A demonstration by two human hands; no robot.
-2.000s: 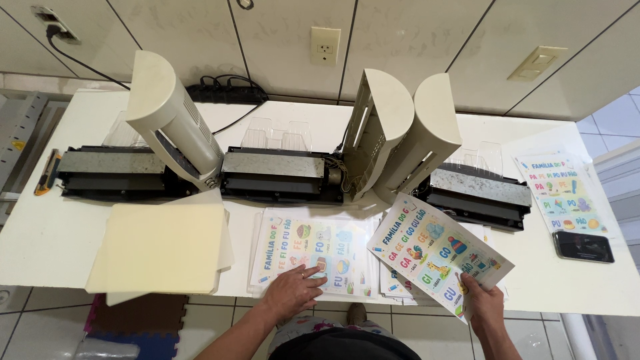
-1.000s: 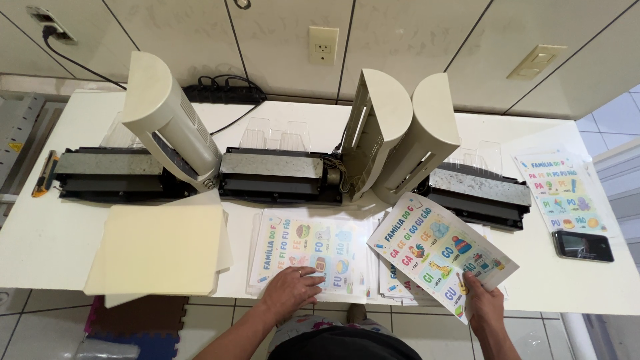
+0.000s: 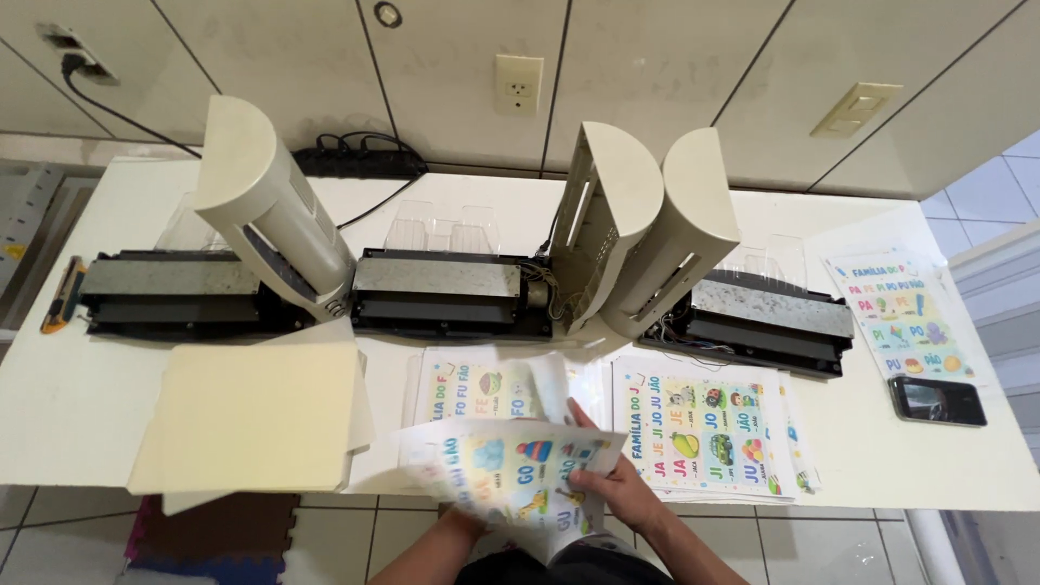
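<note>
My right hand [image 3: 613,479] holds the right edge of a printed syllable sheet [image 3: 528,479], thumb on its face, above the table's front edge. Fingers of that hand also touch a lifted, curled sheet behind it. My left hand [image 3: 463,520] is mostly hidden beneath the blurred left part of the sheet, so its grip cannot be made out. Just behind lies a stack of "Família do F" sheets [image 3: 455,382], partly covered. To the right sits a stack of "Família do J" sheets [image 3: 699,431]. Cream sheets [image 3: 252,414] are piled at the left.
Three opened laminator-like machines [image 3: 171,284] with metal plates line the white table [image 3: 49,414]. Curved beige covers [image 3: 268,195] stand among them. A phone [image 3: 938,400] overlaps a "Família do P" sheet [image 3: 902,309]. A utility knife [image 3: 63,301] lies far left; a power strip [image 3: 357,162] is behind.
The "G" sheet has moved left from over the right-hand stack to in front of the "F" stack, uncovering the "J" sheets. My right hand moved left with it; my left hand went from the "F" stack to beneath the sheet.
</note>
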